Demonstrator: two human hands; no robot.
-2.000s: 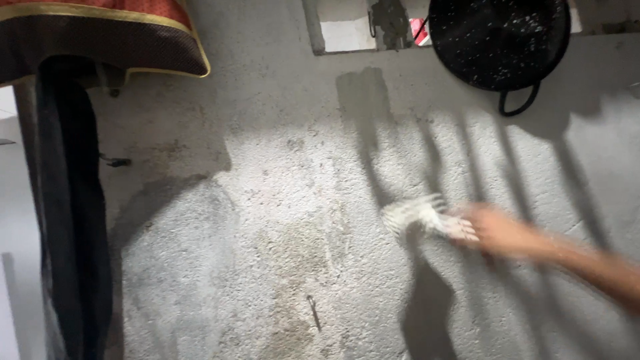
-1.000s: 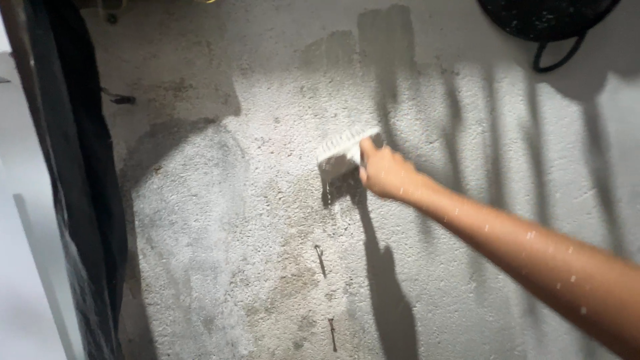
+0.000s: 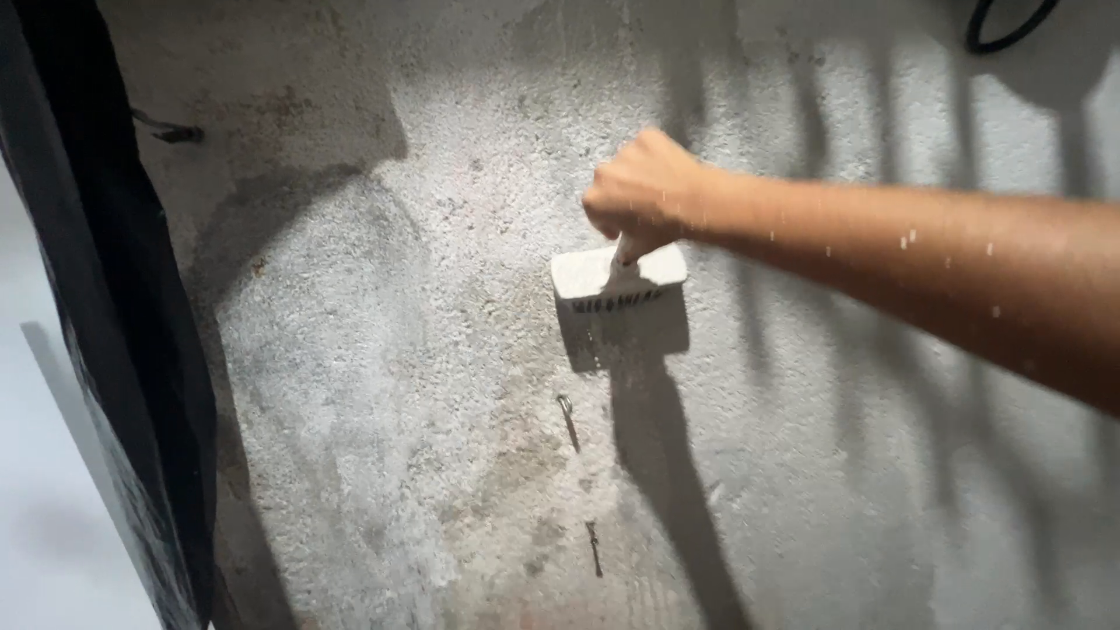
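Note:
My right hand is closed around the handle of a wide, pale block brush, which it holds against or just in front of a rough, whitish wall. The brush's short bristles point down, and its dark shadow falls on the wall right below. Whether the bristles touch the wall cannot be told. Pale flecks dot the forearm that reaches in from the right edge. My left hand is out of the picture.
Below the brush a metal hook sticks out of the wall, with a second small metal fitting lower down. Dark cloth or sheeting hangs at the left, near another hook. A black pan's handle shows at top right.
The brush, tilted upward to the right a second ago, is now nearly level with its bristles down. The view has shifted down, so most of the black speckled pan has left the picture.

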